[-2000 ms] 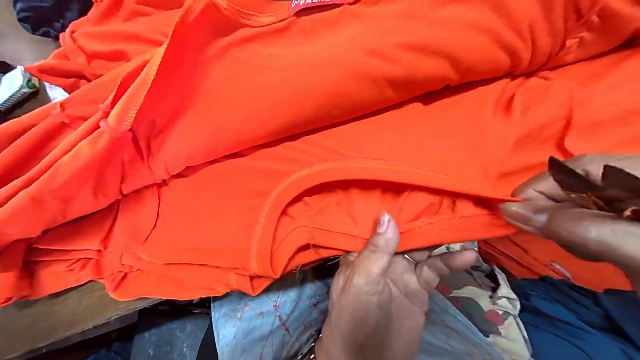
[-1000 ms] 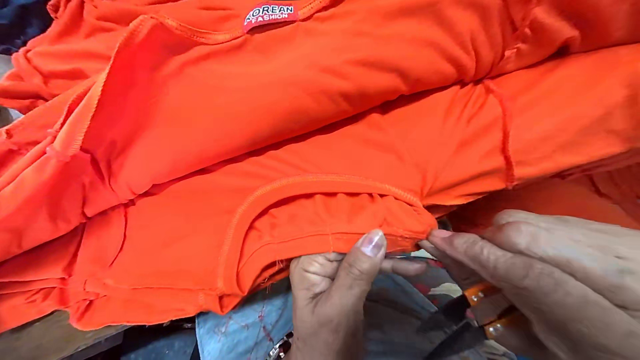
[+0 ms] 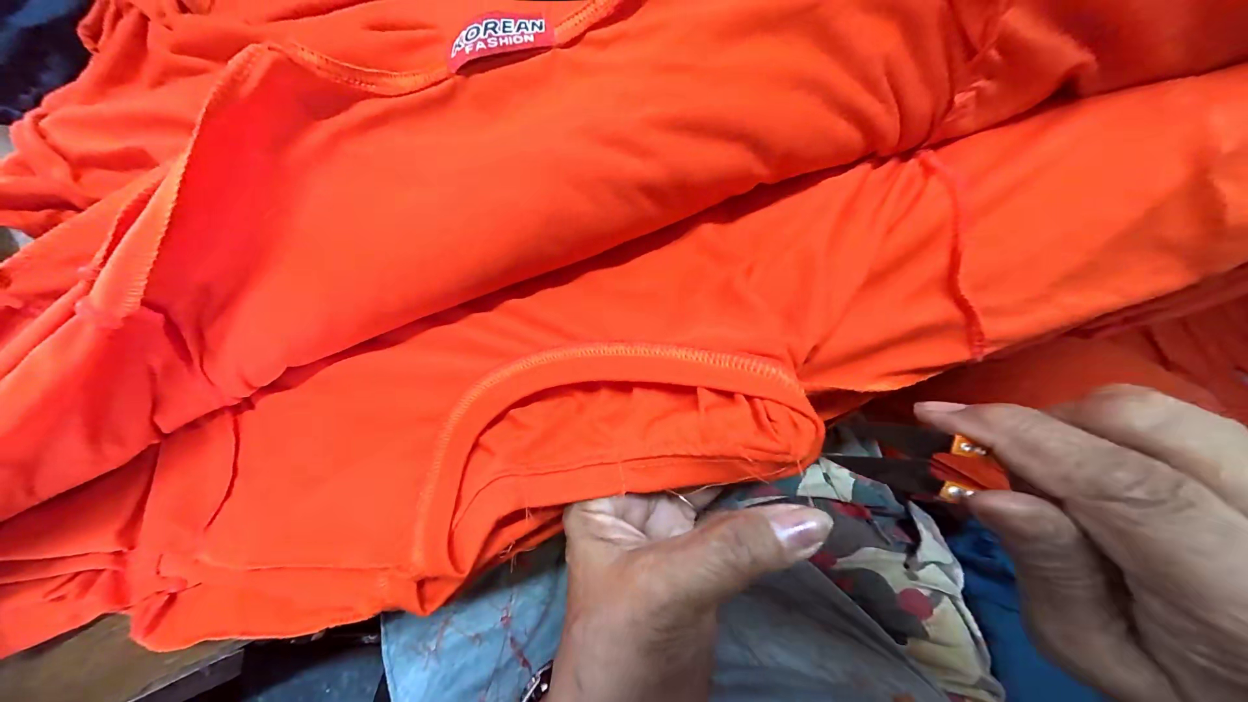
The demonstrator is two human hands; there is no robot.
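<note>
An orange knit garment with overlocked seams and a red neck label lies spread across the view. Its ribbed, curved neckband is nearest to me, with loose threads along the lower edge. My left hand is under that edge, fingers curled beneath the fabric and the thumb lying outside it. In my right hand is a small pair of thread snips with orange parts, held between thumb and fingers. The dark blades point left and reach the right end of the neckband.
More orange fabric lies behind my right hand. Below the garment are a light blue cloth with thread bits on it, a patterned cloth and a dark blue cloth. A wooden table edge shows at the lower left.
My right hand has let go of the neckband edge and moved the snips up to its right end. My left thumb, earlier on the fabric, now lies off it.
</note>
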